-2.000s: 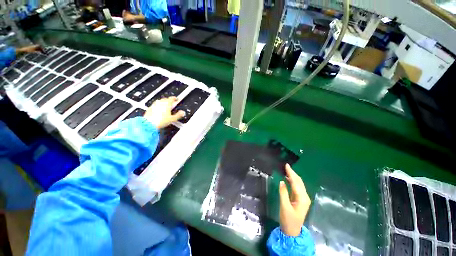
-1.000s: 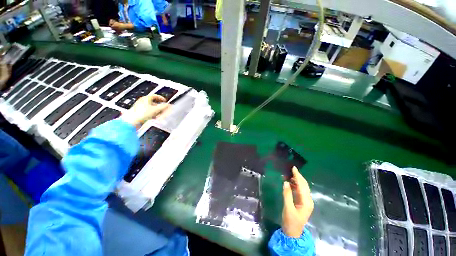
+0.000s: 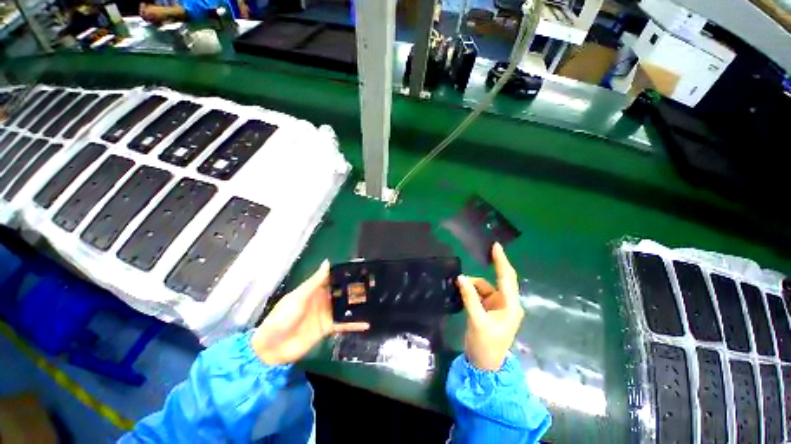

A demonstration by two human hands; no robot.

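A black phone housing [image 3: 403,293] lies level between my hands above the bench, a square cutout at its left end. My left hand [image 3: 297,317] grips that left end. My right hand [image 3: 493,314] touches its right end with thumb and fingers, and also holds a small black plate [image 3: 491,227] at the raised fingertip, beyond the housing. A flat black sheet [image 3: 395,239] lies beneath and is partly hidden by the housing. A clear shiny film shows at the sheet's near edge.
A white tray [image 3: 299,160] of black housings is at the left, its upper right place bare. A clear-edged tray [image 3: 637,364] of housings is at the right. Glossy clear film [image 3: 564,347] lies between. A metal post [image 3: 375,104] with a thin hose stands ahead. A person's blue sleeve shows at the top left.
My left hand has lifted a housing from the left tray and brought it over the black sheet. My right hand has come to its other end, still with the plate. The view has shifted.
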